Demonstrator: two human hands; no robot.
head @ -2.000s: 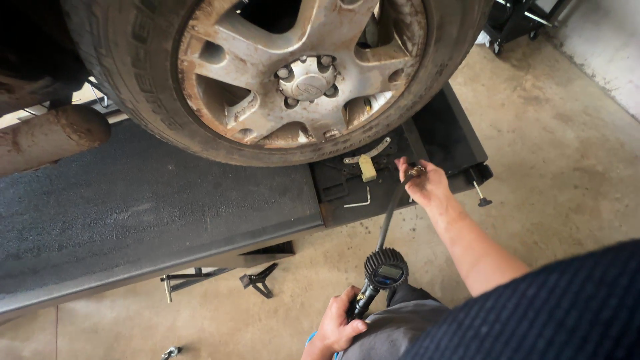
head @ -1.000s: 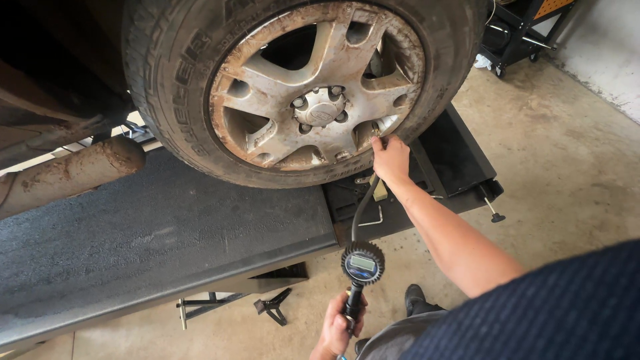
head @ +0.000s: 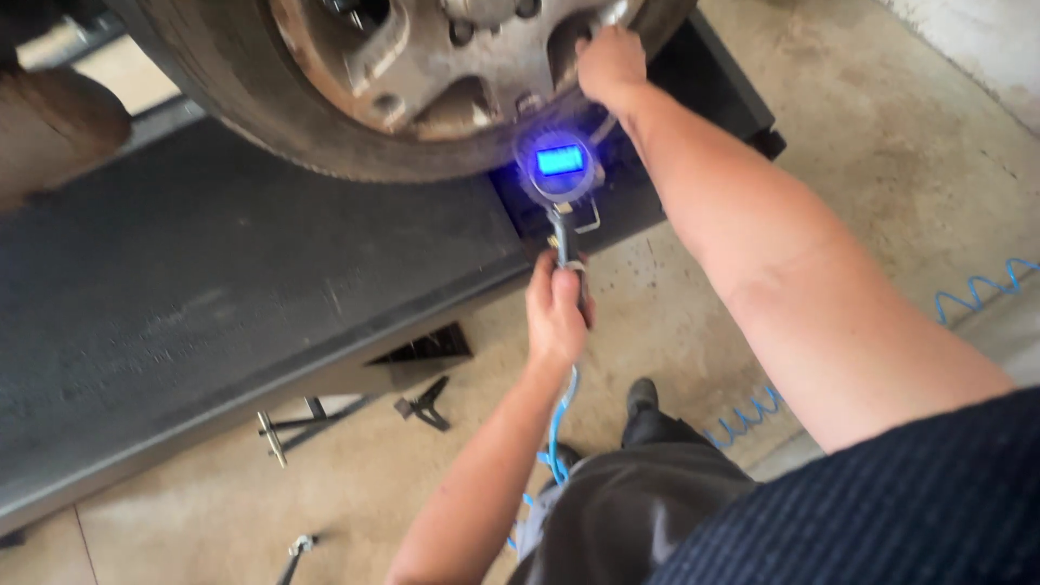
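My left hand (head: 559, 305) is closed around the handle of a digital tire inflator gauge (head: 561, 162), whose display glows blue just below the tire (head: 357, 154). A blue air hose (head: 561, 422) hangs from the handle's lower end. Up at the alloy wheel (head: 447, 77), my right hand (head: 613, 61) reaches to the rim's lower right, between the spokes. Its fingertips are partly hidden, so what they grip does not show clearly. The gauge's short hose (head: 604, 128) runs up toward that hand.
The wheel stands over a black lift platform (head: 244, 244); a bent metal rod (head: 591, 218) lies near its end. On the floor below are a black bracket (head: 424, 404) and a metal T-shaped handle (head: 272, 439). Coiled blue hose (head: 747, 418) runs at the right. A rusty cylinder (head: 61, 130) hangs upper left.
My left hand has raised the gauge toward the tire, and its display is now lit blue. My right hand has gone from below the tire to the wheel rim. The view has shifted closer.
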